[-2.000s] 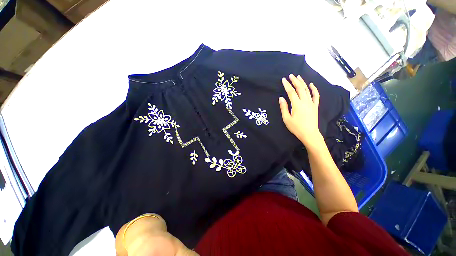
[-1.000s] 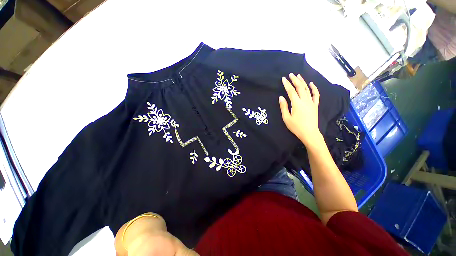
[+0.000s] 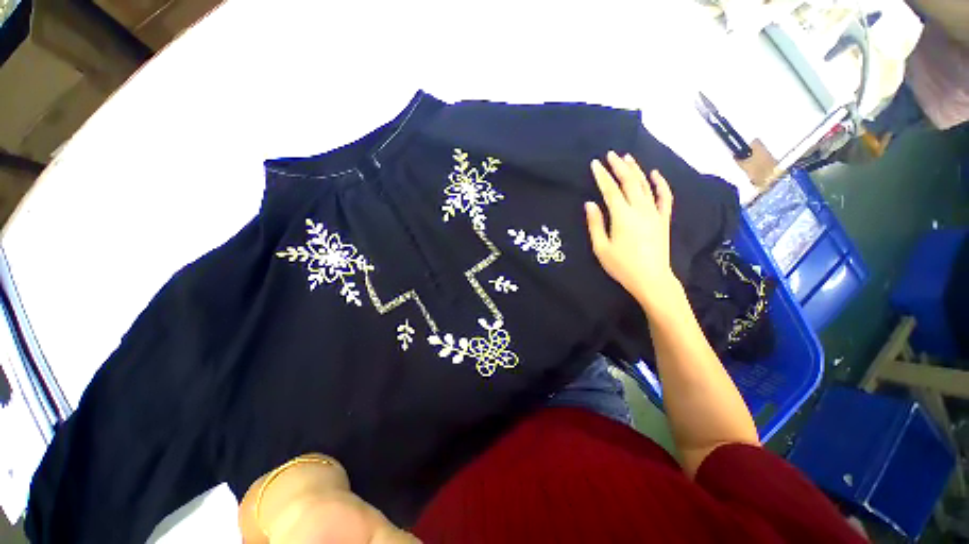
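Observation:
A black top lies spread on the white table, its stand collar toward the far side. Cream-gold neckline embroidery with flowers and stepped lines runs around the dark front opening. My right hand lies flat on the top's right side, fingers spread, gripping nothing visible. My left hand, with a bangle at the wrist, is at the bottom edge over the lower part of the top; its fingers are cut off or hidden.
A blue bin beside the table at right holds a black embroidered piece. A dark pen-like tool lies at the table's right. More blue bins stand on the green floor. Cardboard boxes are at upper left.
The top and my right hand have shifted slightly to the left together. My left hand has barely moved.

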